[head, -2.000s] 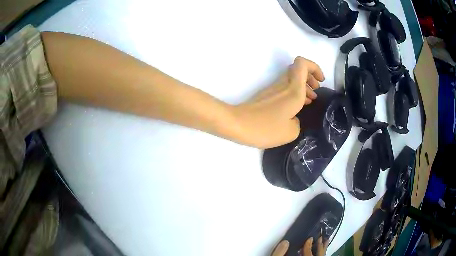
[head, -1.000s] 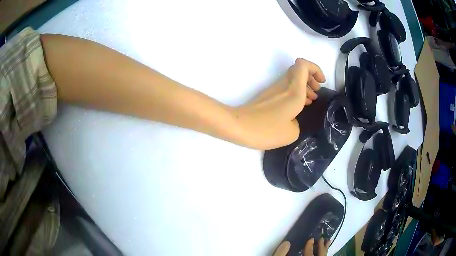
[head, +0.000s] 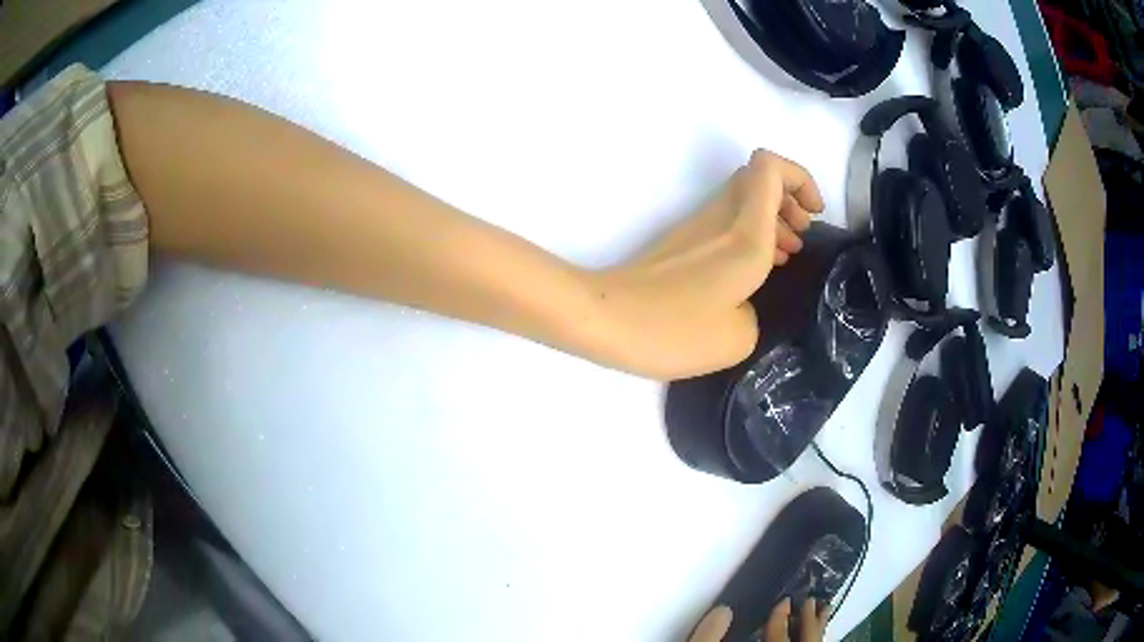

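Observation:
My left hand (head: 740, 263) comes in from the left and lies against the back edge of a black twin-cup unit (head: 715, 433), fingers curled at its upper end. Its thumb is not clearly seen. Clear crinkled film shines over both hollows. My right hand (head: 793, 618), cut off by the bottom edge, holds a second twin-cup unit (head: 784, 546), thumb on its left side and fingers over its film-covered hollow. A thin black cable (head: 853, 474) runs from beside the first unit and loops down at the right of the second.
Several black headphones (head: 913, 238) lie beyond the units, one larger in view at the top (head: 828, 44). More film-covered twin-cup units (head: 1004, 464) sit at the right near cardboard (head: 1076, 276). A white sheet (head: 414, 464) covers the bench.
The whole view has shifted very slightly. Both hands and both units stay essentially in the same places.

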